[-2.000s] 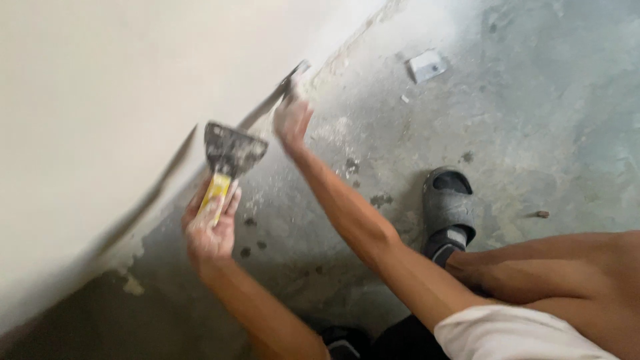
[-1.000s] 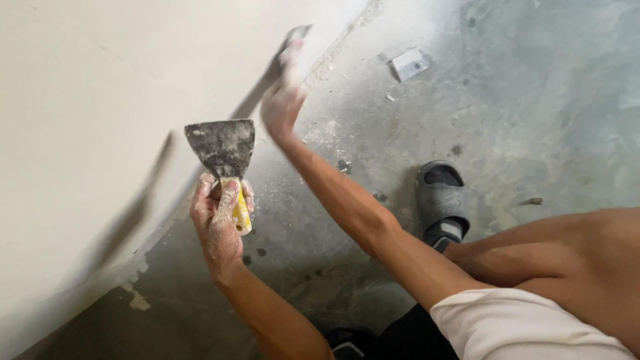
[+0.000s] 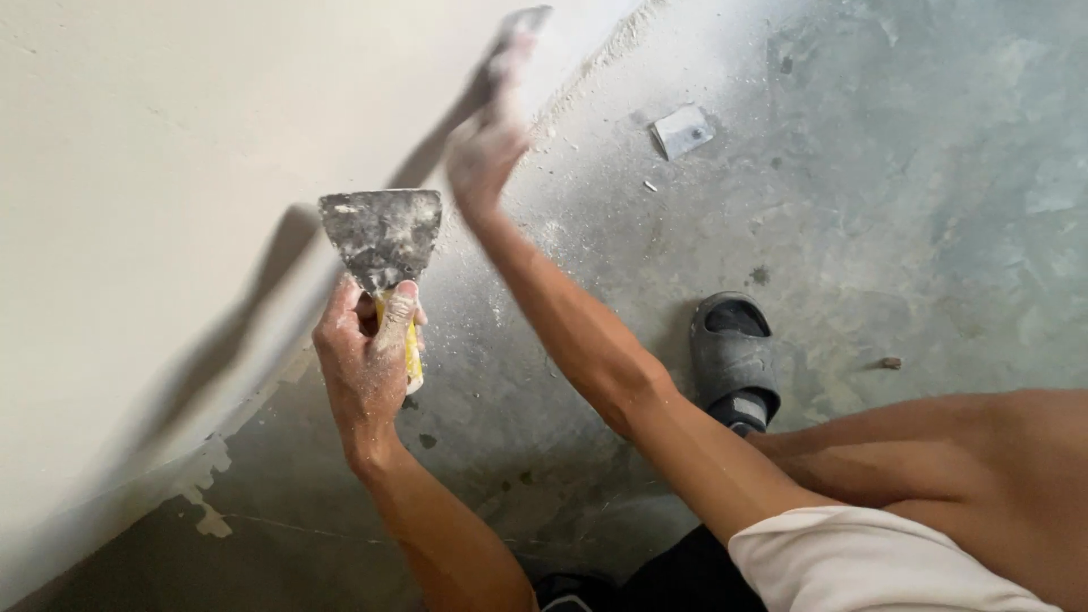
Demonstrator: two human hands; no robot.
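Observation:
My left hand [image 3: 370, 361], dusted with white powder, grips the yellow handle of a putty knife [image 3: 382, 234]. Its wide, stained metal blade points up, near the foot of the off-white wall [image 3: 170, 170]. Farther up along the wall, my right hand [image 3: 493, 144] is blurred and white with dust. At its fingertips, against the wall, is a greyish flat edge that is too blurred to name; whether the hand holds it, I cannot tell. Shadows of both arms fall on the wall.
White dust and crumbs lie along the wall's base on the grey concrete floor [image 3: 892, 212]. A small whitish flat piece [image 3: 682, 132] rests there, with a small brown bit [image 3: 891, 363] farther right. My foot in a grey slide sandal [image 3: 735, 353] stands beside my right arm.
The putty knife in my left hand has turned from tilted to upright, its blade face now fuller in view. My right hand stays by the wall, blurred throughout.

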